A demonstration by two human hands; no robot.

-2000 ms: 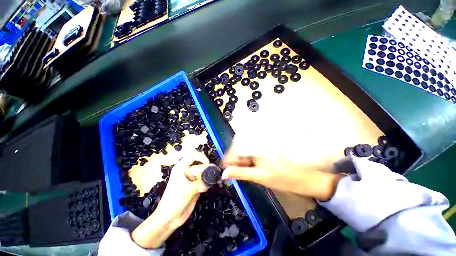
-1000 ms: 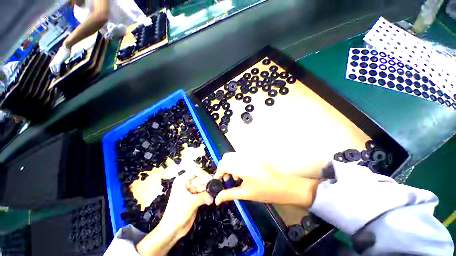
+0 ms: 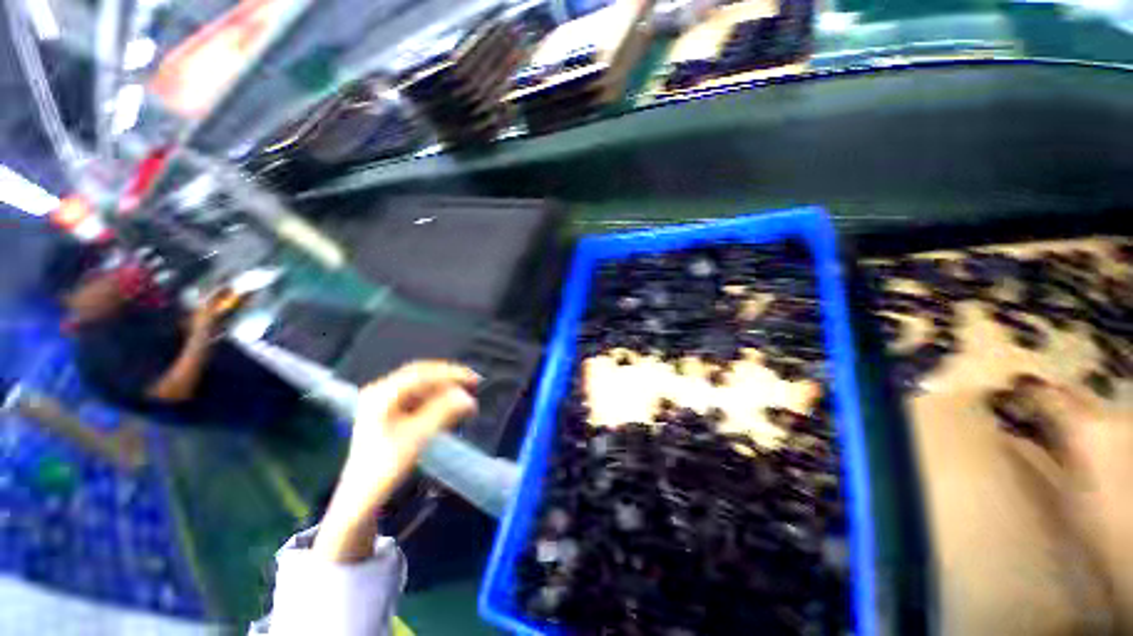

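The view is badly blurred. My left hand (image 3: 404, 416) is raised left of the blue bin (image 3: 847, 410), in front of the pocketed black tray (image 3: 342, 329). Its fingers are curled; whether they hold a part cannot be told. The bin holds a heap of small black parts (image 3: 696, 509) around a bare tan patch. My right hand (image 3: 1056, 485) is cut off by the right edge, over the tan-bottomed black tray (image 3: 963, 596). Dark shapes lie at its fingers, too blurred to tell if held. Black rings (image 3: 1006, 298) lie at that tray's far end.
Dark slabs (image 3: 447, 255) lie behind the pocketed tray. A long dark green channel (image 3: 919, 143) runs behind the bin. More trays with black parts (image 3: 733, 44) stand beyond it. A person in dark clothing (image 3: 149, 342) is at the far left.
The view has swung left, so bin and tray appear further right. My hands, together over the bin with a round black part, are now apart: left beside the bin, right over the tray.
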